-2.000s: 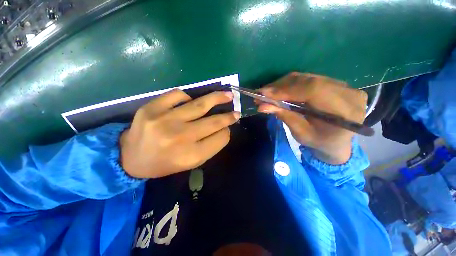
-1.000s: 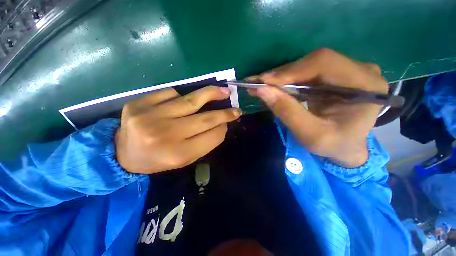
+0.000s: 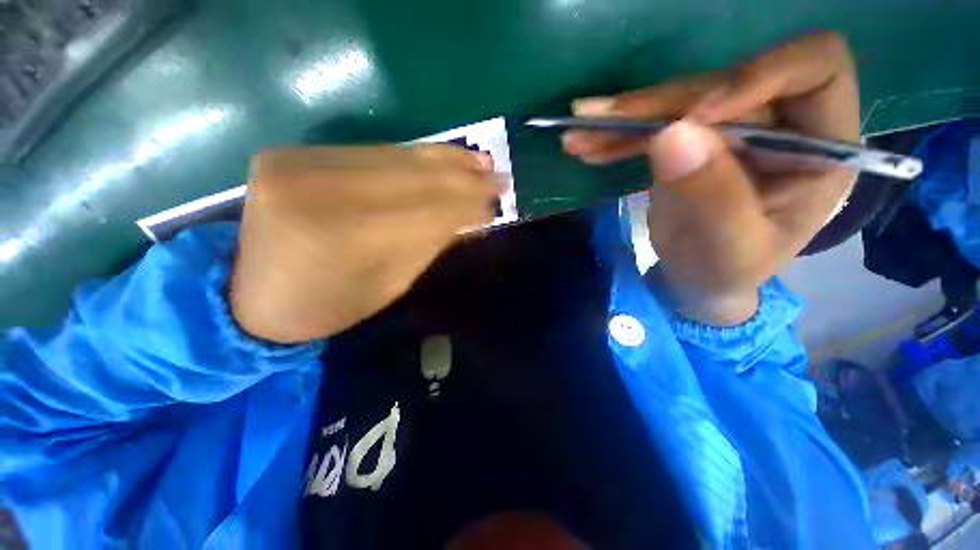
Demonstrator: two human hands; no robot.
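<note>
A dark adhesive sheet with a white border lies near the bench's front edge. Its right end shows bare white backing with a stepped dark edge. My left hand is over the sheet, blurred, with fingers bent and close together near that end. Whether it pinches anything is hidden. My right hand holds slim metal tweezers like a pen, right of the sheet. The tip points left, apart from the sheet. I cannot make out a piece on it.
The glossy green bench top runs beyond my hands. A grey tray-like area, blurred, is at the far left corner. Another person's blue sleeve and a dark chair-like object are at the right.
My right hand has moved the tweezers up and away from the sheet, and their rear end is higher. My left fingers have gone from spread flat on the sheet to bent together.
</note>
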